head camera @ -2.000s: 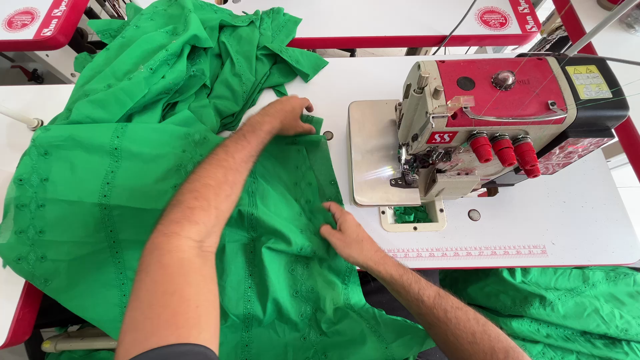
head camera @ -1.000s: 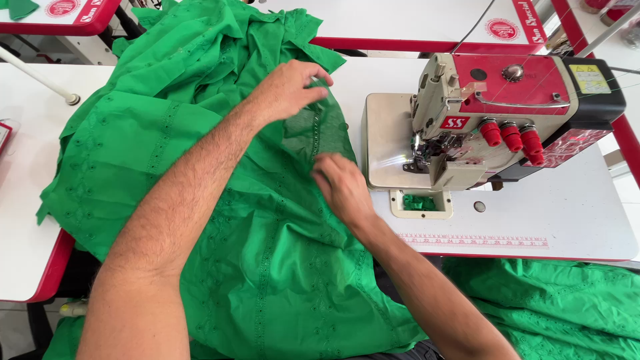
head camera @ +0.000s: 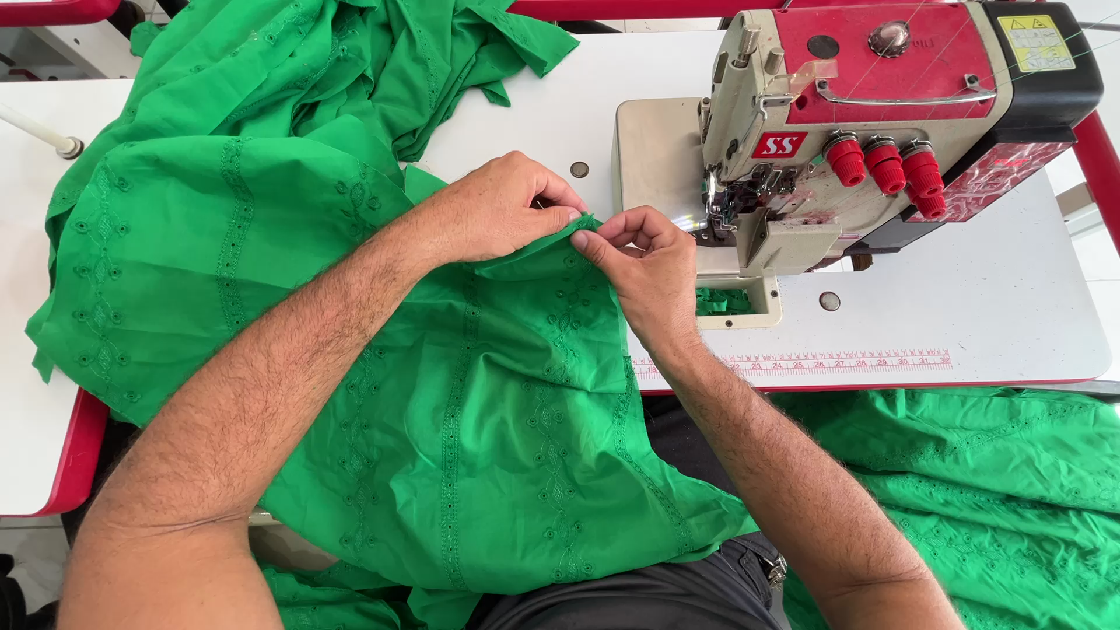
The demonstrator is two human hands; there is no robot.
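Note:
A green embroidered fabric piece [head camera: 402,376] spreads over the table edge and my lap. My left hand [head camera: 499,210] pinches its upper right corner between thumb and fingers. Almost touching it, my right hand [head camera: 647,262] grips the same corner's edge with thumb and forefinger. Both hands are just left of an overlock sewing machine [head camera: 857,131] with a red top and red tension knobs. The machine's lit presser foot area lies to the right of my fingertips, with no fabric of this piece under it that I can see.
More green fabric [head camera: 350,61] is bunched at the back left, and another pile [head camera: 980,490] hangs at the lower right. Green scraps [head camera: 724,302] lie in the recess before the machine. A printed ruler [head camera: 840,361] runs along the white tabletop [head camera: 989,324]. A thin white rod [head camera: 39,131] stands at the left.
My hands have come together at the fabric's corner. The sheer-looking layer raised between them one second ago is now folded down into a narrow edge at my fingertips.

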